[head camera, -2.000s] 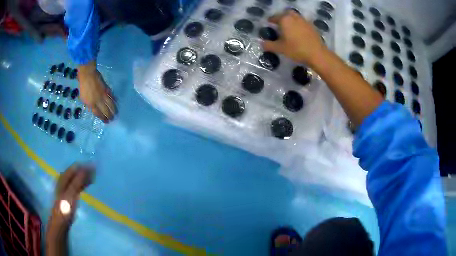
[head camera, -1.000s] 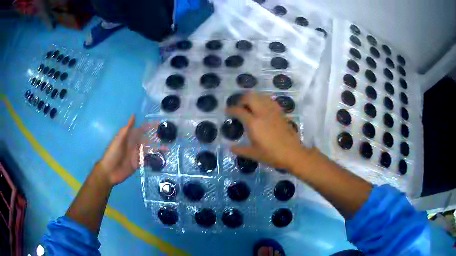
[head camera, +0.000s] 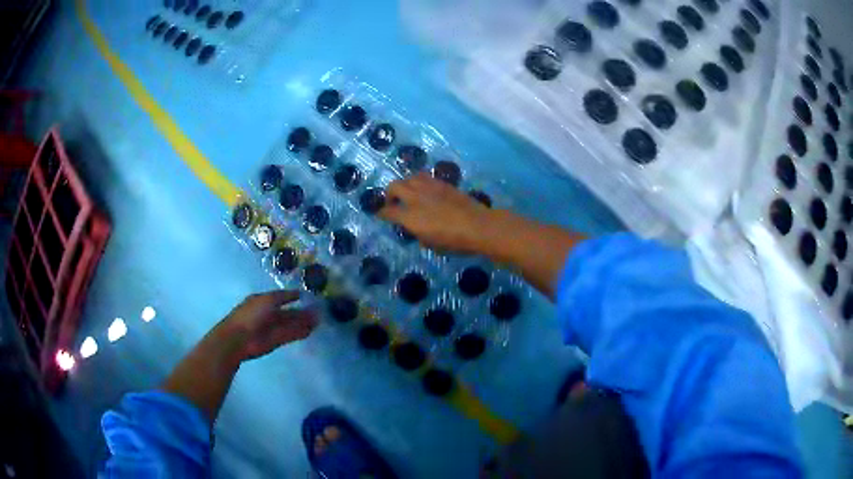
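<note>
A clear tray (head camera: 393, 301) lies on the blue floor in front of me, over the yellow line, with a round dark part (head camera: 412, 287) in most of its pockets. My right hand (head camera: 430, 213) is over the tray's middle, fingers bent down at a dark part; whether it grips one is hidden. My left hand (head camera: 271, 323) is beside the tray's lower left edge, fingers apart and empty.
White-backed trays (head camera: 687, 173) with dark parts lie at the upper right, a white sheet (head camera: 795, 313) hanging beside them. Another clear tray (head camera: 192, 33) is at the top left. A red crate (head camera: 58, 253) stands at the left.
The view has turned left. The clear tray, earlier against the white-backed tray, now lies on the floor over the yellow line. The other person's legs have left the view.
</note>
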